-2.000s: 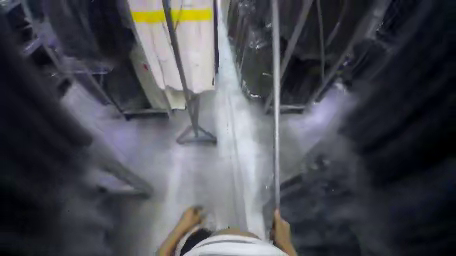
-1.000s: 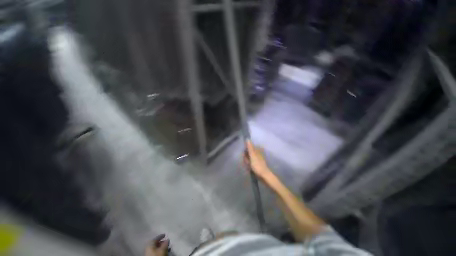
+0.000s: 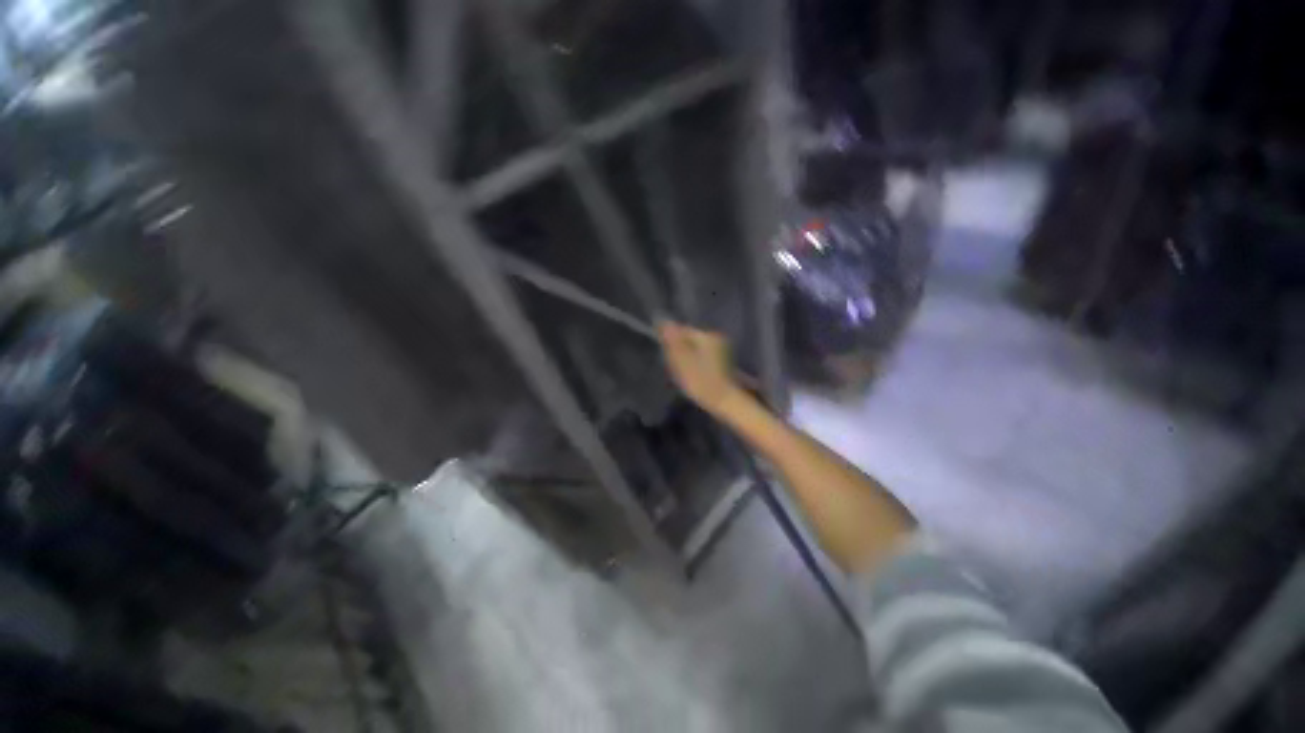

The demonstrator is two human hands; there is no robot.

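My right hand (image 3: pixel 697 364) is closed around a long thin grey pole (image 3: pixel 613 229), with the arm stretched forward. The pole runs from the upper middle down past my hand and on toward the lower right, in front of a grey rack frame (image 3: pixel 472 272). The view is blurred, and the pole partly merges with the frame's bars. My left hand is not in view.
Dark hanging garments (image 3: pixel 329 244) fill the left and centre behind the frame. Shiny film-covered items (image 3: pixel 856 272) hang right of the frame. Pale floor (image 3: pixel 1016 444) shows at right and at the lower middle. A grey bar crosses the lower right corner.
The view has swung to the right and toward the rack frame. My right hand has moved forward and up with the pole, which now leans more. My left hand has left the view.
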